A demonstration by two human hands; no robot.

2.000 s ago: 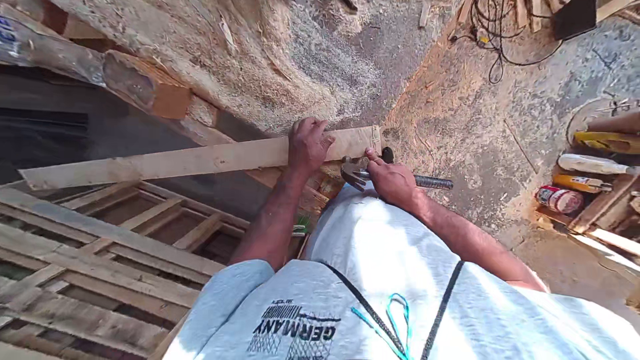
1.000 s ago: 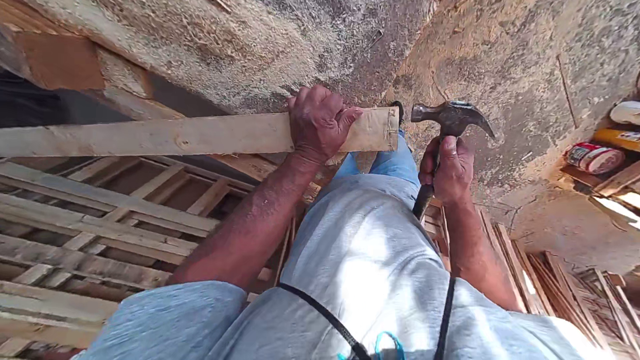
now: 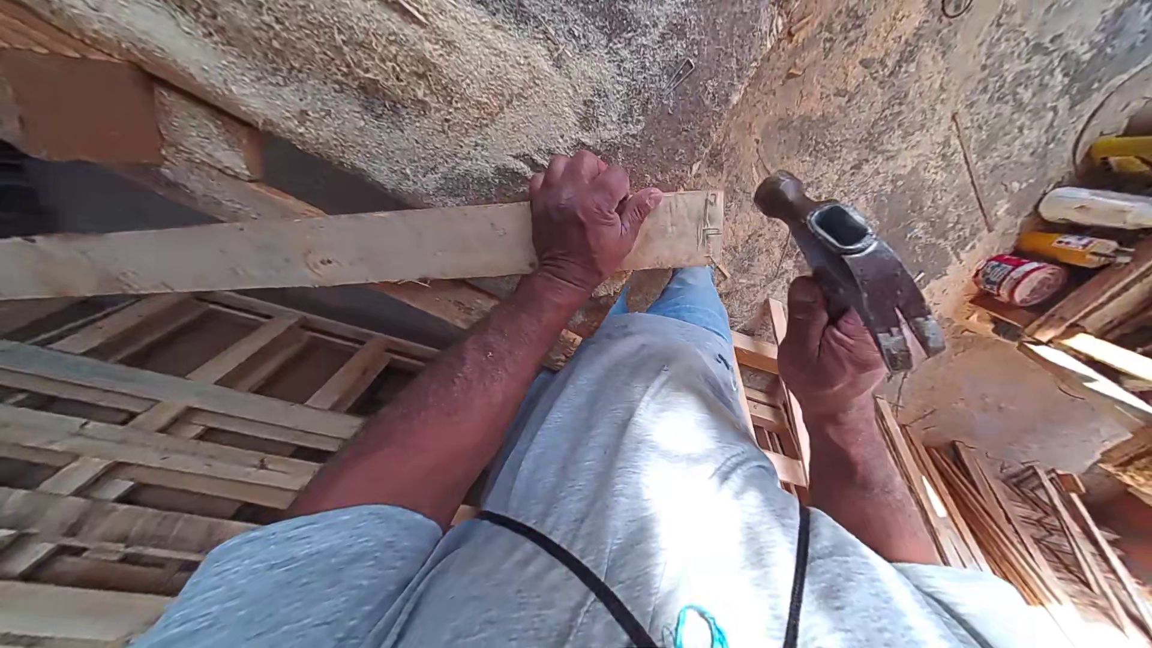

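Note:
A long wooden board (image 3: 405,243) runs from the left edge of the head view to the middle, its right end bearing marks that may be bent nails or staples. Across it near that end lies my left hand (image 3: 585,216), fingers curled over the far edge and thumb toward the end. My right hand (image 3: 830,346) grips a claw hammer (image 3: 850,261) just below its head. The hammer is raised to the right of the board's end, apart from it, with its face up and left and its claw down and right. Most of the handle is hidden.
Slatted wooden pallets or frames (image 3: 162,396) fill the lower left. Sawdust (image 3: 450,99) covers the surface beyond the board. At the right stand a red-labelled tin (image 3: 1020,279), a white bottle (image 3: 1098,207) and a yellow bottle (image 3: 1071,249). Thin wood strips (image 3: 972,504) lie at lower right.
Two seconds ago the hammer was low beside the board's end; my right hand has since lifted it and moved right. My left hand stays on the board. The view has moved closer.

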